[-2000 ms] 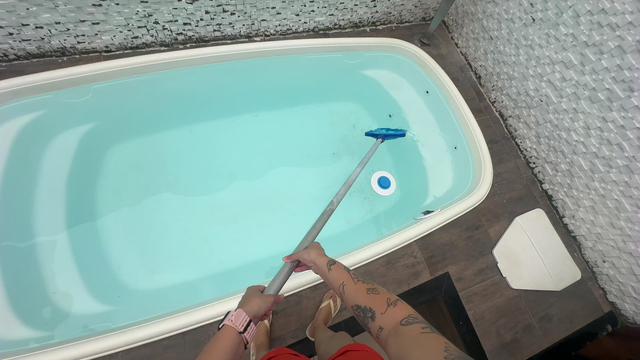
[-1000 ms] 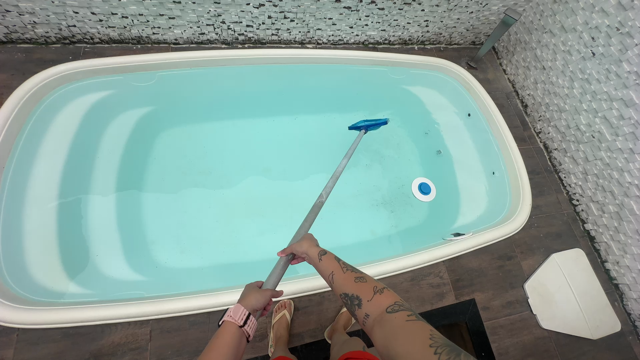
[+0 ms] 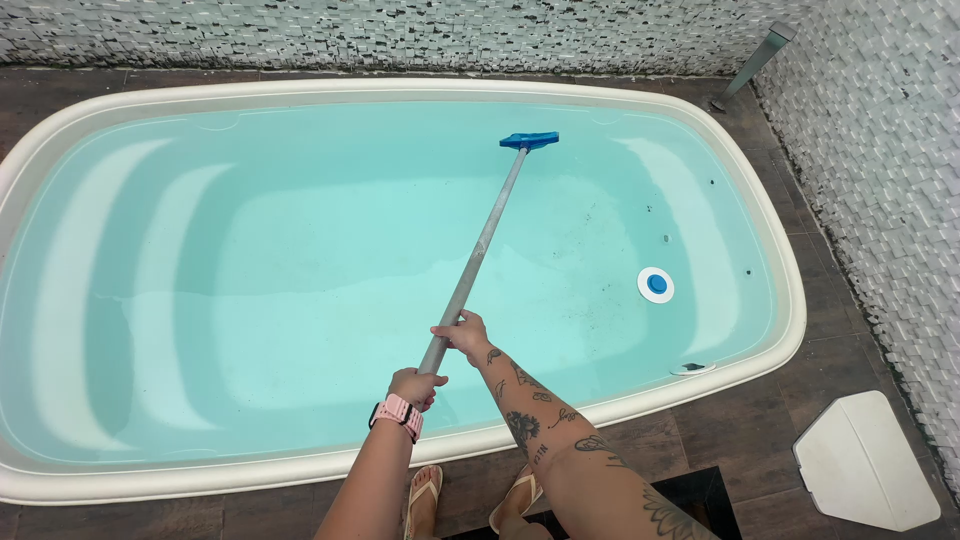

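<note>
My left hand (image 3: 417,388), with a pink watch band at the wrist, is closed around the lower end of a grey metal telescopic pole (image 3: 481,251). Higher up the same pole, my right hand (image 3: 463,333) grips it, its tattooed forearm reaching in from the lower right. The pole slants up and to the right over the water of a small pool (image 3: 360,247). At its far end is a blue pool brush or cleaning head (image 3: 529,141), near the pool's back wall. Which side of the head faces the wall I cannot tell.
A white and blue round fitting (image 3: 656,285) shows near the pool's right end, with dark specks about. The pale rim (image 3: 796,300) borders brown floor tiles. A metal spout (image 3: 752,67) stands at the back right corner, a white panel (image 3: 866,461) lies lower right. Textured walls rise behind and right.
The blue head has moved away from me, from beside the round fitting toward the back wall. Both hands have kept their hold on the pole. The view has shifted to the left.
</note>
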